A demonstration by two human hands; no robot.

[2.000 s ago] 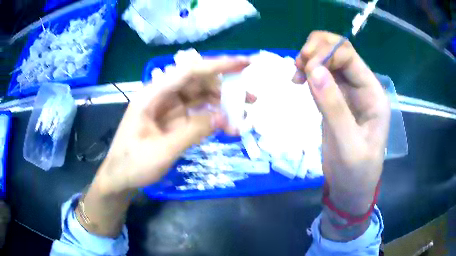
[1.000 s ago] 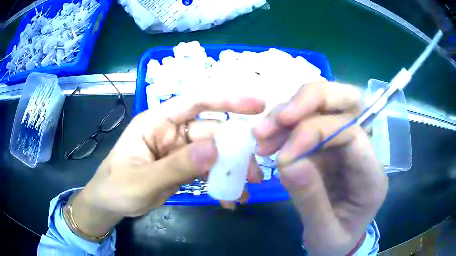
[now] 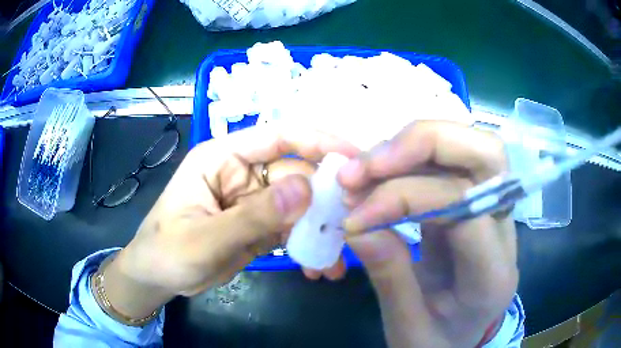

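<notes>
My left hand (image 3: 225,211) holds a white plastic housing (image 3: 317,234) upright between thumb and fingers, over the front of the work tray (image 3: 201,102). A small dark hole shows in the housing's face. My right hand (image 3: 436,224) pinches a wire lead (image 3: 487,198) near its thin blue end; the pale rod end points right and is blurred. The blue tip is close to the hole, just to its right. My right index finger is at the housing's upper edge. White housings (image 3: 272,81) are piled in the tray.
A clear lead box (image 3: 54,160) stands at left with dark eyeglasses (image 3: 139,170) beside it. A blue finished-parts tray (image 3: 126,51) is at far left. A bag of white housings (image 3: 265,10) lies behind, and a translucent box (image 3: 555,183) at right. A pale rail (image 3: 173,96) crosses the bench.
Compared with one second ago, the lead has tilted flatter and its blue tip is nearer the housing's hole. Two seconds ago the hands were farther apart, with the lead held higher.
</notes>
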